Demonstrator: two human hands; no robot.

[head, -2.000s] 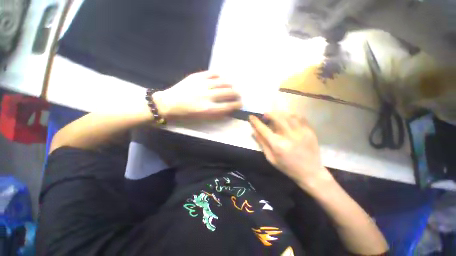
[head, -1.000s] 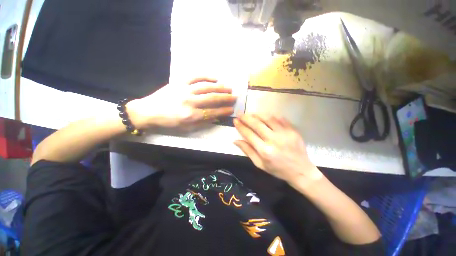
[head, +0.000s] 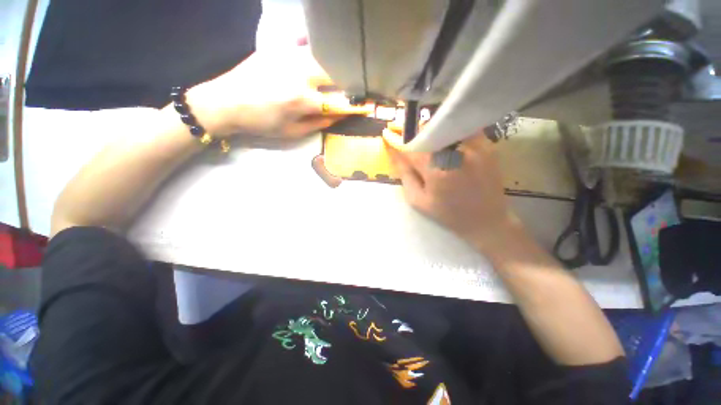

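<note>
A small dark strip of fabric (head: 356,125) lies at the sewing machine's needle area, under the machine head (head: 443,55). My left hand (head: 265,99) has its fingertips on the strip's left end. My right hand (head: 458,178) is partly hidden by the machine head; its fingertips are at the strip's right end, close to the presser foot area. The needle is not clearly seen. The worn yellow needle plate (head: 356,157) shows just below the strip. A large dark fabric panel (head: 142,51) lies at the upper left.
Black-handled shears (head: 586,229) lie right of my right hand, blades partly hidden. A smartphone (head: 654,245) lies at the table's right end. A white ribbed knob (head: 639,147) hangs upper right. A red box (head: 22,247) stands at the far left.
The machine head now covers the top of the view. Both hands have moved from the front of the table up to the needle area with the small strip.
</note>
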